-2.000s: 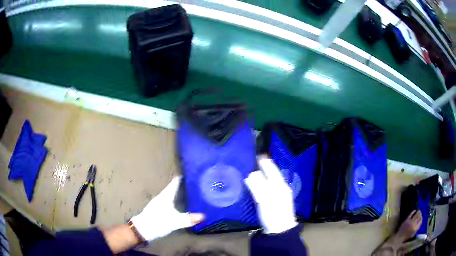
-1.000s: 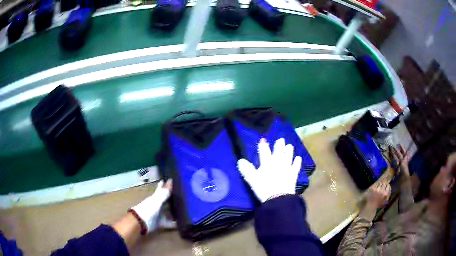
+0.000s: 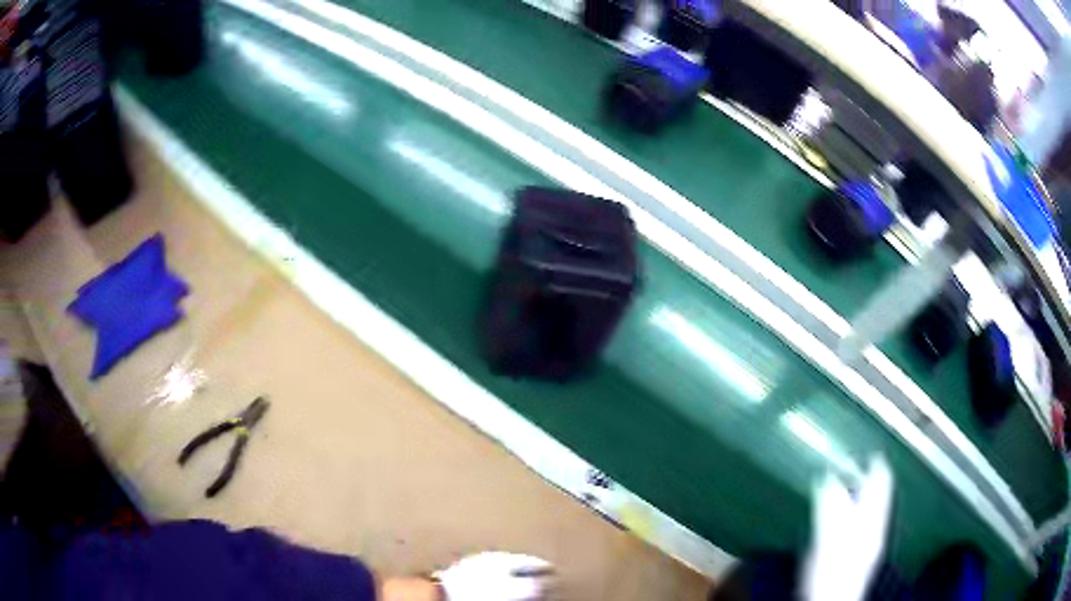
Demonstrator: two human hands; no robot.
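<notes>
My left hand (image 3: 499, 576), in a white glove, is low over the tan bench at the bottom edge, partly cut off, with nothing visible in it. My right hand (image 3: 850, 531), white-gloved and blurred, is at the lower right against a dark shape at the edge; its grip is unclear. A black speaker cabinet (image 3: 564, 282) stands on the green belt. Blue speaker grilles (image 3: 129, 303) lie stacked on the bench at left. Diagonal cutters (image 3: 235, 440) lie near them, handles spread.
More black cabinets (image 3: 82, 129) stand at the upper left. The bench's white edging (image 3: 411, 364) runs diagonally beside the belt (image 3: 435, 270). Several blue-and-black speakers (image 3: 658, 88) are on the far belt. A pale post (image 3: 898, 308) rises at the right. A dark blue-tinged object (image 3: 954, 575) is at the bottom right.
The view has swung left, bringing the grilles and cutters back in. My hands have come away from their places on the two blue-fronted speakers, which are no longer clearly in view.
</notes>
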